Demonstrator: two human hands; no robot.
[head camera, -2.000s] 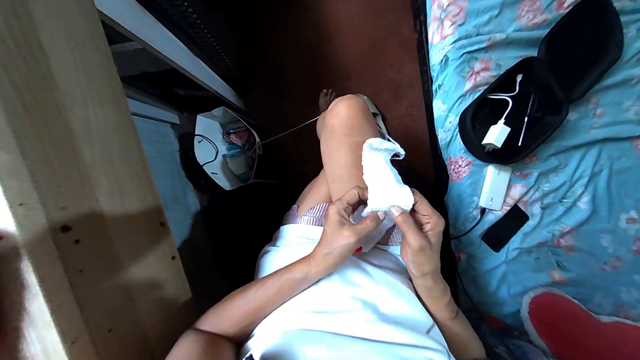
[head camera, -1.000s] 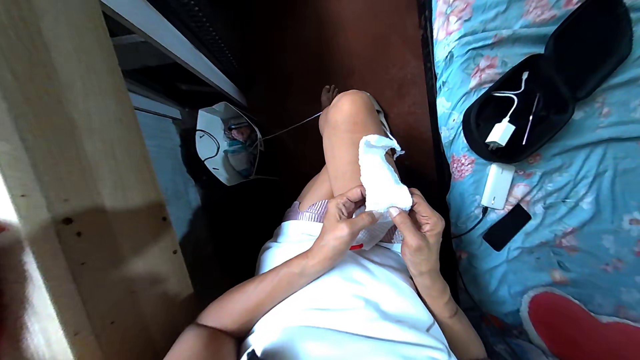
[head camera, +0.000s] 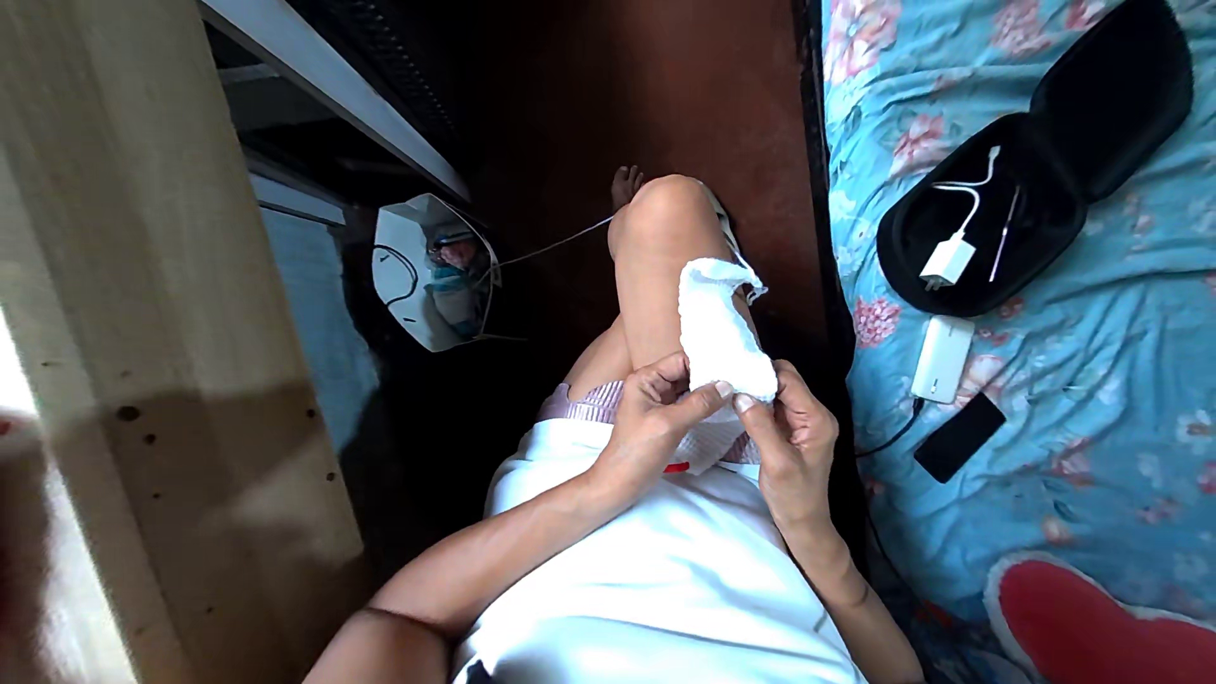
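A piece of white textured fabric (head camera: 720, 332) lies over my thigh, its upper end folded and curling off toward the right. My left hand (head camera: 660, 408) pinches its near edge, thumb on top. Close beside it, my right hand (head camera: 787, 427) grips the same edge near its right corner, and the two thumb tips almost meet. Below my hands, more pale fabric (head camera: 708, 445) rests in my lap with a small red item (head camera: 675, 467) at its edge. The fingers under the cloth are partly hidden.
A white bag (head camera: 399, 285) holding bundled things stands on the floor at left, a thin cord running from it. On the floral bed at right are an open black case (head camera: 1031, 204) with a charger (head camera: 947, 261), a white power bank (head camera: 942, 359), a black phone-like object (head camera: 959, 437) and a red heart cushion (head camera: 1092, 617).
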